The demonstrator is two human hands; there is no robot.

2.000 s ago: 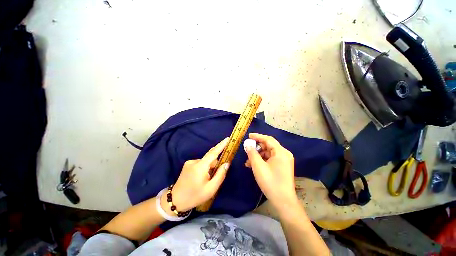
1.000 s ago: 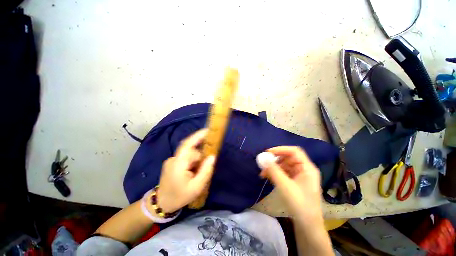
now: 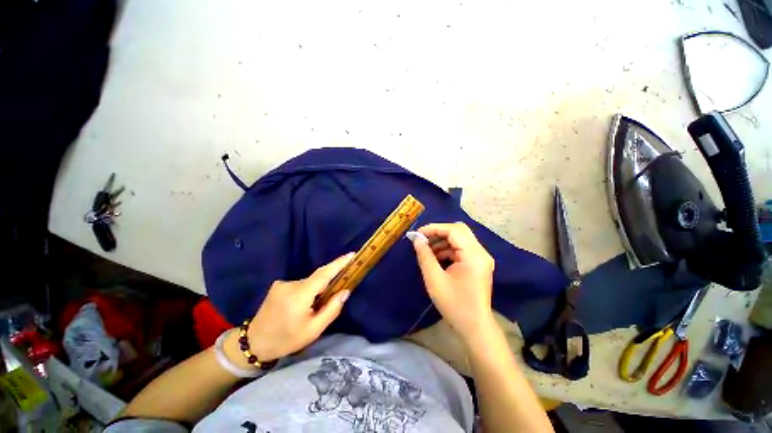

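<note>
A navy blue garment piece (image 3: 271, 211) lies near the table's front edge. My left hand (image 3: 296, 315) holds a yellow ruler (image 3: 377, 245) between thumb and fingers, slanted over the cloth, its far end up and to the right. My right hand (image 3: 460, 275) pinches a small white chalk (image 3: 416, 237) at the ruler's right edge, near its far end. Whether chalk or ruler touches the cloth cannot be told. The palm side of my right hand is hidden.
Shears (image 3: 565, 254) lie right of my right hand, partly over dark grey interfacing (image 3: 605, 292). A steam iron (image 3: 656, 194), a thin metal outline (image 3: 687, 72) and red-and-yellow-handled pliers or nippers (image 3: 670, 368) lie further right. Keys (image 3: 103, 216) lie left, near dark garments (image 3: 46, 93).
The ruler has swung from nearly upright to a slant and its far end is lower. My right hand has moved left with the chalk to the ruler's edge. The view has shifted.
</note>
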